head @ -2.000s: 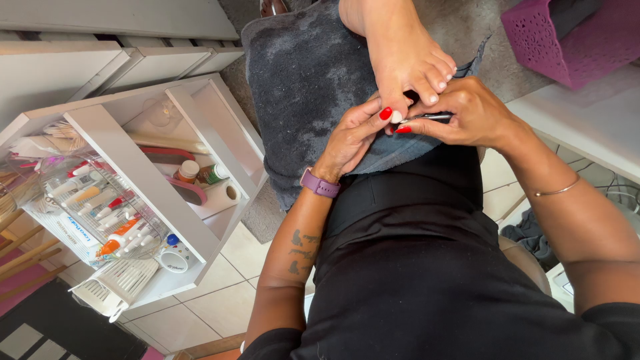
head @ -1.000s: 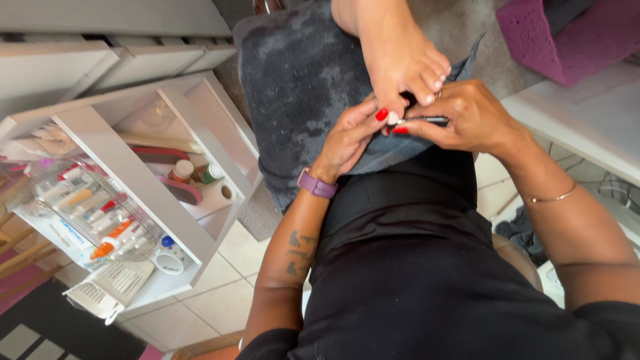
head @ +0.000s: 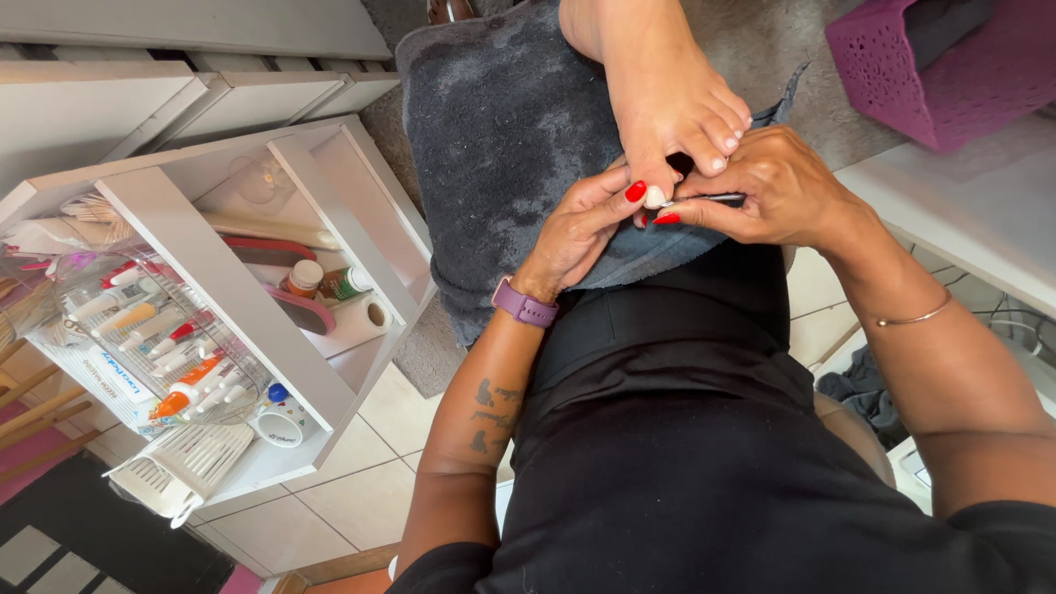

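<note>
Another person's bare foot (head: 660, 91) rests on a dark grey towel (head: 511, 140) over my lap. My left hand (head: 587, 223), with red nails and a purple watch band at the wrist, grips the big toe between thumb and fingers. In my right hand (head: 763, 191) is a slim dark-handled metal tool (head: 722, 199), its tip at the edge of the pale big toenail (head: 655, 196). The right fingers also touch the smaller toes. The tool's exact kind cannot be told, as fingers cover part of it.
At the left stands a white compartmented drawer unit (head: 214, 285) holding bottles, nail files, a paper roll and a wire basket of tubes. A white slatted basket (head: 183, 466) hangs at its near edge. A purple perforated basket (head: 924, 82) sits upper right, by a white surface (head: 973, 198).
</note>
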